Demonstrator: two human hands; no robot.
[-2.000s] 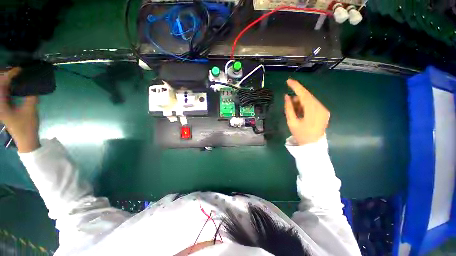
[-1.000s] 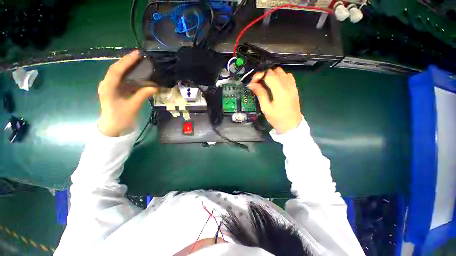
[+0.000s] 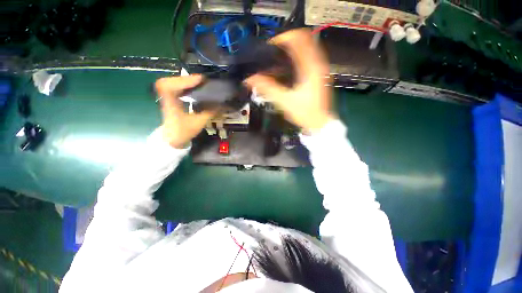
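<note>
My left hand (image 3: pixel 182 111) is closed around a black power adapter (image 3: pixel 216 92) above the left part of the fixture. My right hand (image 3: pixel 300 86) is blurred and grips a second dark block (image 3: pixel 260 62), just up and right of the first. The two dark things overlap, and their cables cannot be told apart. Below them the white AC test socket (image 3: pixel 237 117) shows only in part. The red rocker switch (image 3: pixel 224 147) sits at the front of the dark fixture base (image 3: pixel 243 155). The green test board is mostly hidden in shadow and behind my right hand.
A blue cable (image 3: pixel 228 39) lies on the rear shelf. A cream instrument (image 3: pixel 355 16) with a red lead (image 3: pixel 343 24) stands at the right rear. A white scrap (image 3: pixel 47 82) and a small black piece (image 3: pixel 31 136) lie at the left. A blue bin (image 3: pixel 486 171) stands at the right edge.
My left hand has moved right and now holds an adapter. My right hand has moved up and left from the board onto the second dark block. The view has shifted slightly.
</note>
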